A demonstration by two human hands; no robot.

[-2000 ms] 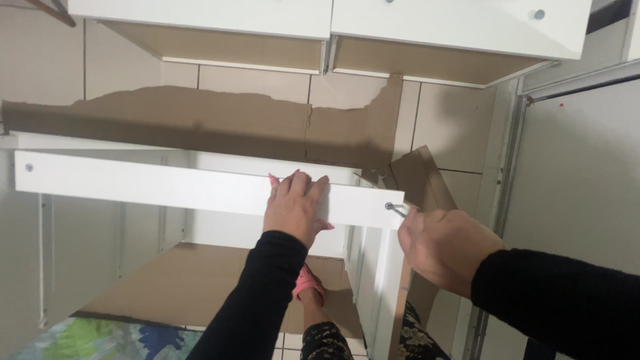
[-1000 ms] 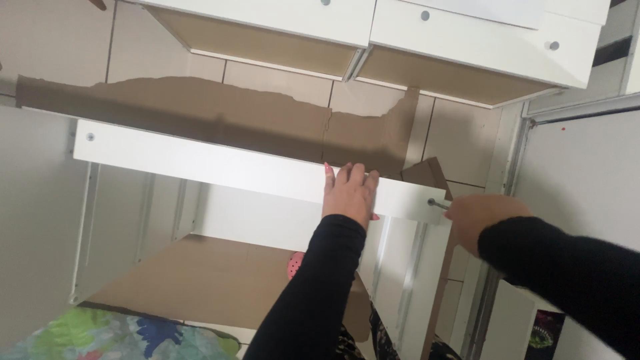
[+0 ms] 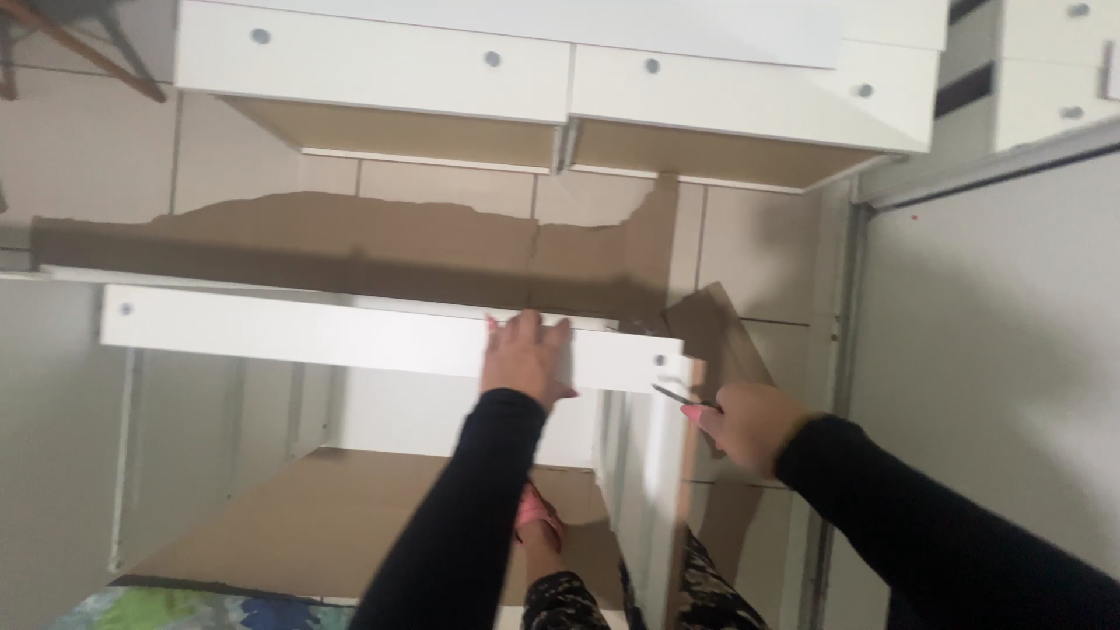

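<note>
My left hand (image 3: 525, 357) rests over a long white furniture rail (image 3: 306, 337), fingers on its far edge and thumb on the near side. The rail spans the top of a white cabinet frame, with a round metal fastener (image 3: 127, 309) at its left end and another fastener (image 3: 660, 360) at its right end. My right hand (image 3: 757, 424) grips a thin dark metal tool (image 3: 672, 395), perhaps a hex key or screwdriver; its tip is just below the right fastener, apart from it. The frame's right side panel (image 3: 652, 499) stands beneath that end.
White drawer fronts with round knobs (image 3: 376, 66) lie across the far side. Torn brown cardboard (image 3: 350, 236) covers part of the tiled floor (image 3: 752, 254). A white door or panel (image 3: 989, 350) stands at right, a patterned cloth (image 3: 192, 608) lies near left, and a foot in a pink shoe (image 3: 535, 516) is inside the frame.
The tool in my right hand was at the right fastener in the earlier frames; it is now off it, a little below. My left hand still rests on the rail.
</note>
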